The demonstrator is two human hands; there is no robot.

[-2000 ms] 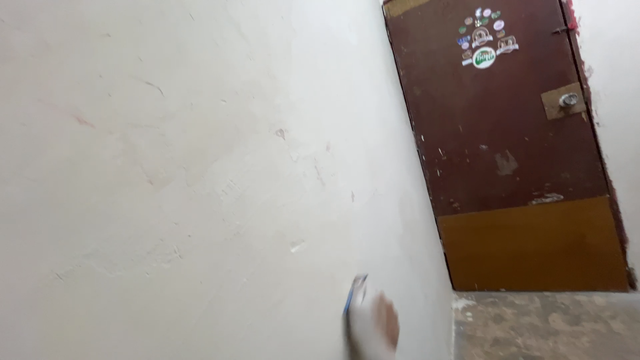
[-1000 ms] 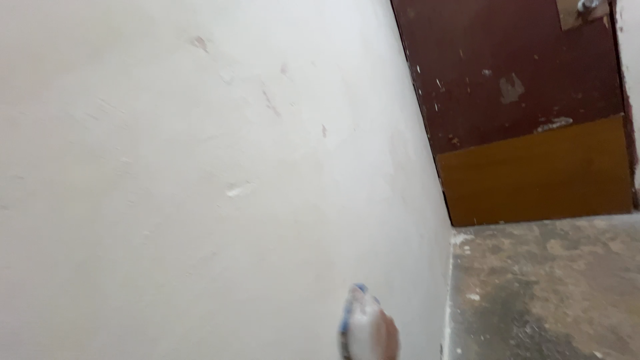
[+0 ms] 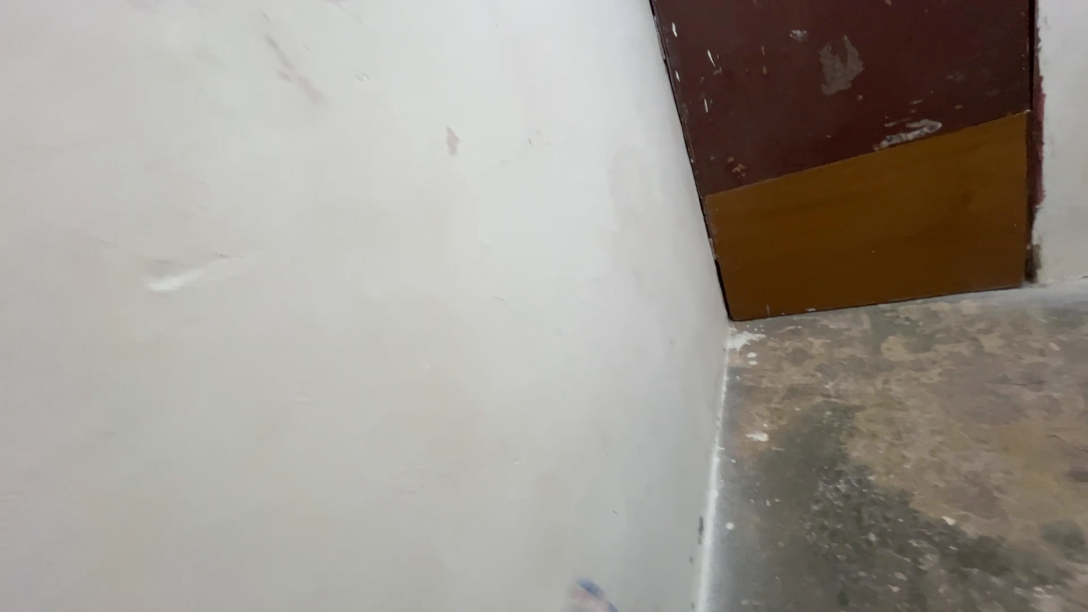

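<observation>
At the bottom edge, right of the middle, only a small blurred part of my right hand shows, with a blue-edged object at its tip. The object is too blurred and cut off to name, and the grip on it cannot be made out. They are by the lower part of a white painted wall, which has scuffs, shallow dents and a raised white mark. Whether they touch the wall is unclear. My left hand is out of view.
A dark red door with an ochre lower panel stands beyond the wall's far end. The worn, stained floor has white specks and meets the wall along a pale edge. Another white wall lies right of the door.
My right hand and the blue-edged object showed more fully earlier; now they are mostly below the frame. The view has tilted down, showing more floor and less door.
</observation>
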